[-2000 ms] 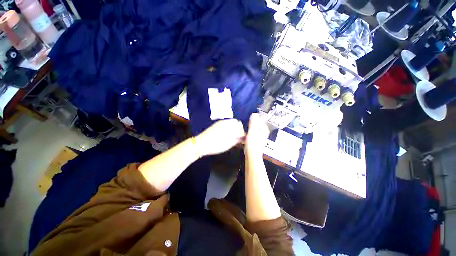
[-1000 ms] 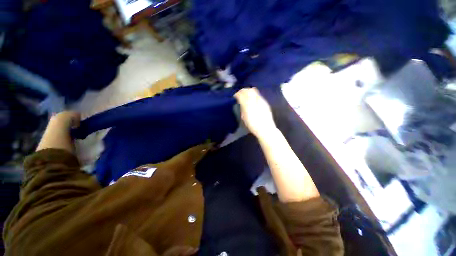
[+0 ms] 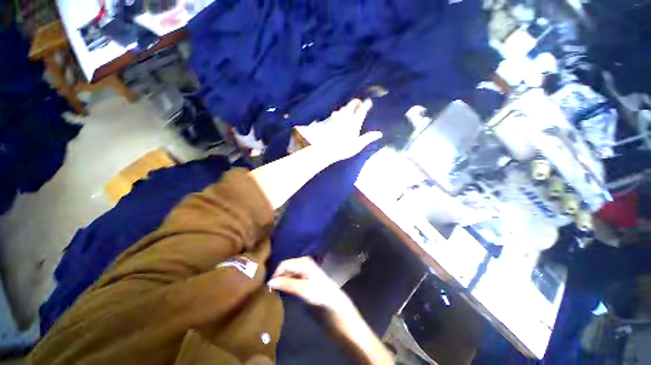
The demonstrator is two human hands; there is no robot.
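Note:
A navy garment piece (image 3: 307, 214) hangs from the table's front edge down to my lap. My left hand (image 3: 346, 130) reaches across it at the table edge, fingers and thumb apart, lying on navy cloth. My right hand (image 3: 303, 281) is low near my lap, its fingers curled at the lower end of the piece; the fingertips are blurred, but they seem to pinch its edge. The white overlock machine (image 3: 528, 164) stands to the right, away from both hands. Its needle area is too blurred to make out.
A large navy garment pile (image 3: 335, 50) lies beyond my left hand. The white machine table (image 3: 457, 249) has a brown front edge, with an open dark box (image 3: 442, 321) beneath. A yellow-brown board (image 3: 139, 171) is on the floor at left. Another table (image 3: 89, 53) stands at upper left.
The view has swung back right toward the machine. The piece stretched between my hands now hangs down from the table. My left hand has moved to the table edge, my right hand down to my lap.

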